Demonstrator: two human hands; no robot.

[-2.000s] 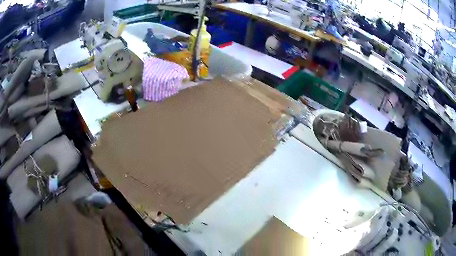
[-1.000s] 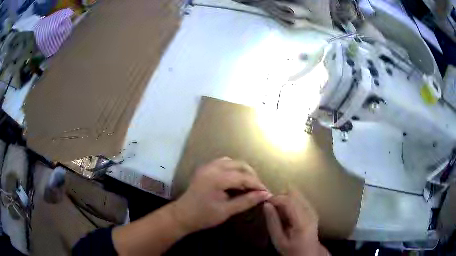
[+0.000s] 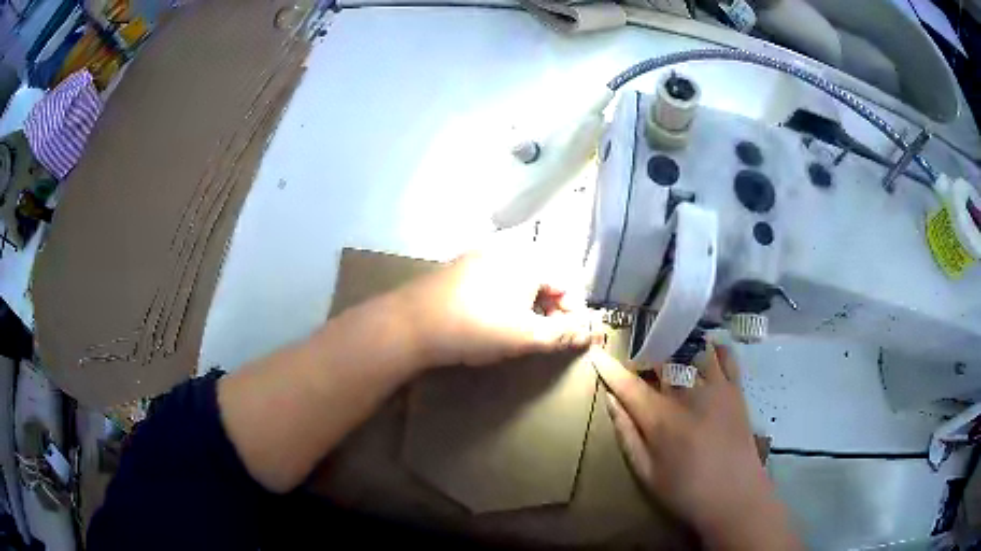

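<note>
A brown garment panel [image 3: 371, 271] lies on the white table in front of me. A brown patch pocket [image 3: 500, 441] with angled lower corners lies on it. My left hand [image 3: 484, 307] is on the cloth, its fingertips near the needle area, washed out by glare. My right hand [image 3: 683, 431] lies on the panel's right side, fingers reaching under the machine head, index finger at the pocket's right edge. The two hands' fingertips nearly meet and seem to pinch the pocket's upper edge. The white sewing machine [image 3: 705, 194] stands over them; the needle is hidden.
A stack of brown cut panels [image 3: 140, 215] lies at the left. The machine lamp [image 3: 554, 172] glares beside the head on a grey flexible cable [image 3: 753, 59]. A striped cloth [image 3: 65, 121] is at the upper left, cloth bundles [image 3: 586, 13] at the back.
Both hands have moved up to the machine head. The patch pocket now shows on the panel under them. The view has moved nearer the machine.
</note>
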